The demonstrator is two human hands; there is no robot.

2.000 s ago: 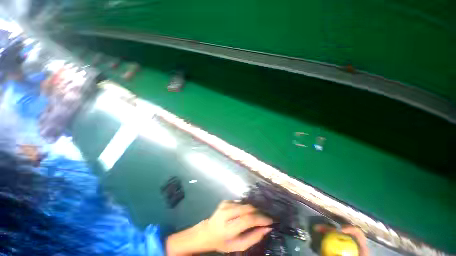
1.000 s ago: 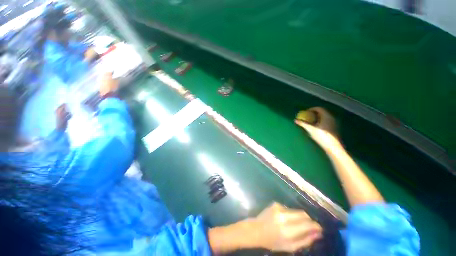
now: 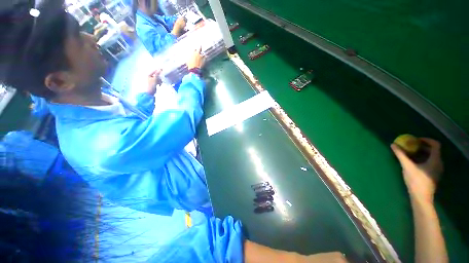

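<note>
Several small glossy black parts (image 3: pixel 264 198) lie in a short row on the dark green bench. My left hand (image 3: pixel 331 257) is at the bottom edge, mostly cut off, to the right of and below the row; its fingers and anything in them are hidden. My right hand (image 3: pixel 426 167) is raised over the green belt at the right, its fingers round a yellowish round object (image 3: pixel 408 143) with a dark side.
A white strip (image 3: pixel 240 114) lies across the bench. Tiny white scraps lie nearer. A worn whitish edge strip (image 3: pixel 319 163) divides bench and conveyor belt. Open handsets (image 3: pixel 301 80) sit on the belt. A person in a blue smock (image 3: pixel 128 141) sits at the left, others beyond.
The view has swung left along the line. My right hand has gone from the bench side out over the belt, still with the yellowish object. My left hand and the dark pile have slipped largely out of view.
</note>
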